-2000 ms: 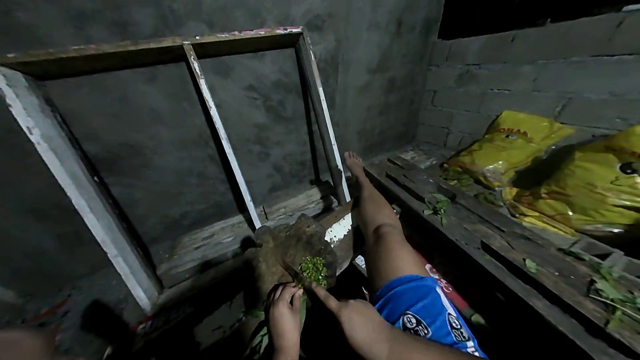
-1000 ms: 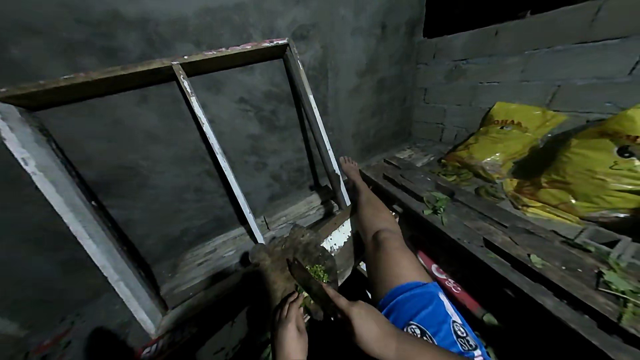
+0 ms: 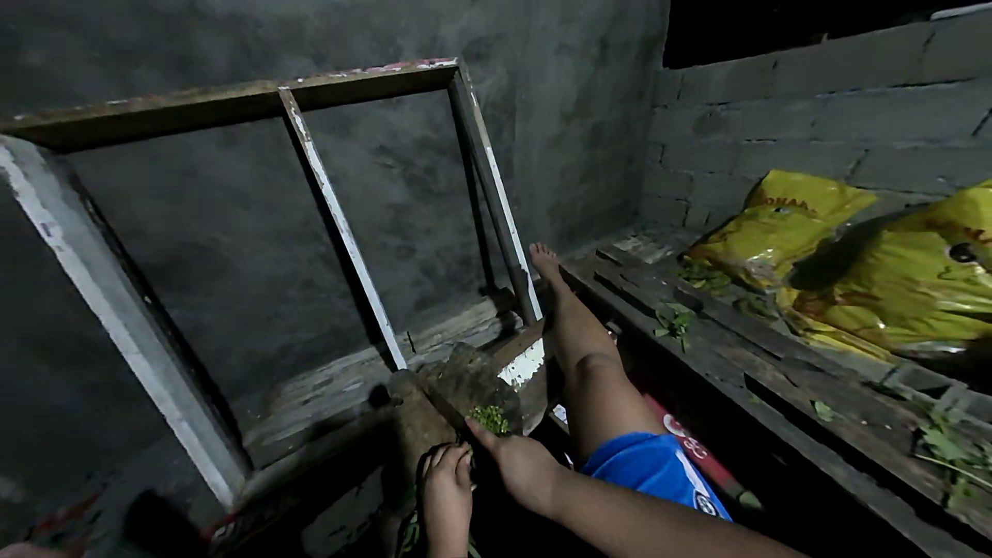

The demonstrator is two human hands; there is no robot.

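Note:
My right hand (image 3: 521, 470) grips a knife (image 3: 445, 408) whose dark blade points up and to the left over a rough wooden chopping block (image 3: 471, 374). A small pile of finely chopped greens (image 3: 490, 419) lies on the block, just right of the blade. Close to the left of the knife, my left hand (image 3: 447, 479) rests with bent fingers on the near part of the block; green stems or leaves show below it, and what its fingers press is mostly hidden. The knife's handle is covered by my right hand.
A wooden frame (image 3: 341, 217) with peeling paint leans on the grey wall. My bare leg (image 3: 593, 364) stretches forward beside the block. To the right, dark planks (image 3: 721, 349) carry loose leaves (image 3: 674, 322) and yellow plastic sacks (image 3: 775, 232) by a block wall.
The knife blade, hard to make out two seconds ago, lay across the greens one second ago and is now left of them, near my left fingers. Both hands stay at the block.

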